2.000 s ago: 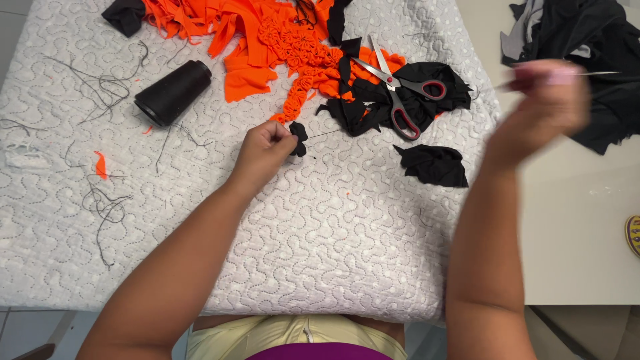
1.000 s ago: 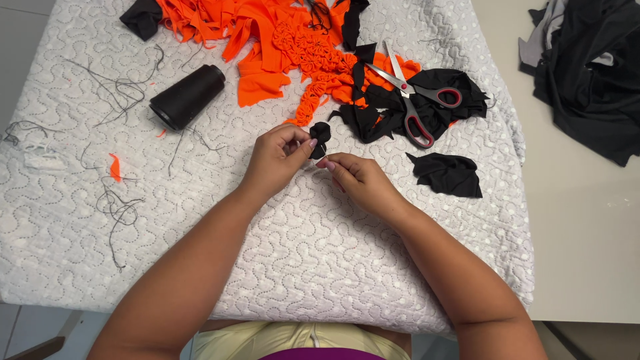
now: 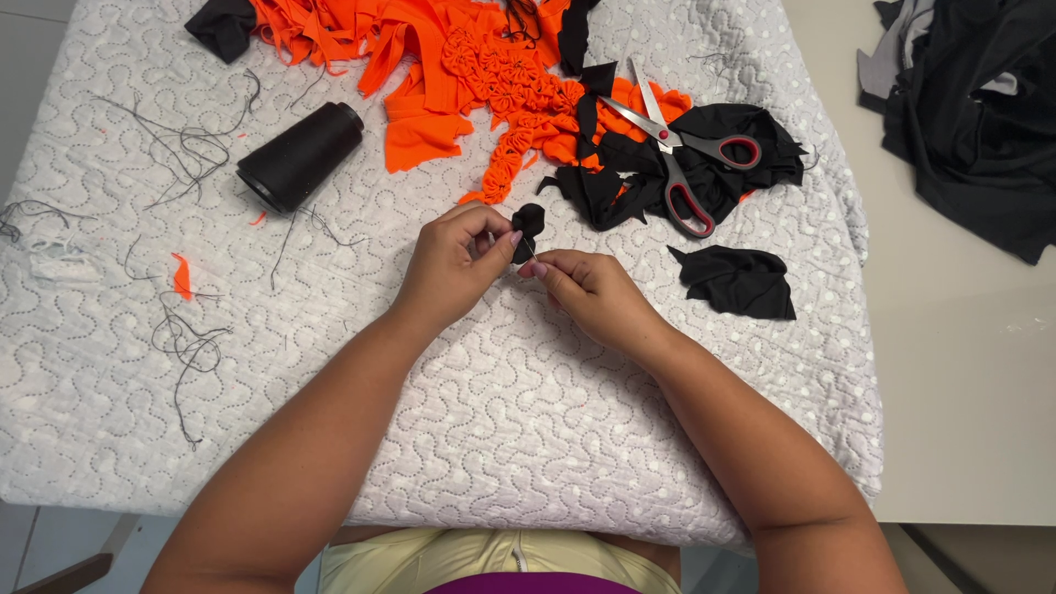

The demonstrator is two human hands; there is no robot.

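Observation:
My left hand (image 3: 464, 266) pinches a small gathered piece of black fabric (image 3: 529, 219) between thumb and fingers, near the middle of the view. Close at its right, my right hand (image 3: 590, 293) grips a thin sewing needle (image 3: 530, 247) whose tip meets the black piece. Just beyond the hands lies a chain of orange fabric rosettes (image 3: 505, 165). Scissors with grey and red handles (image 3: 665, 139) rest with parted blades on black fabric scraps (image 3: 734, 132). A black thread cone (image 3: 300, 157) lies on its side to the left.
A quilted white cloth (image 3: 528, 429) covers the work surface. Loose dark threads (image 3: 190, 346) and an orange scrap (image 3: 181, 276) lie at the left. One black scrap (image 3: 737, 282) is right of my hands; more black fabric (image 3: 973, 132) lies on the pale table (image 3: 961, 396).
Two seconds ago my right hand was raised at the far right, drawing the needle and thread out. It came back beside my left hand, which still holds the black piece.

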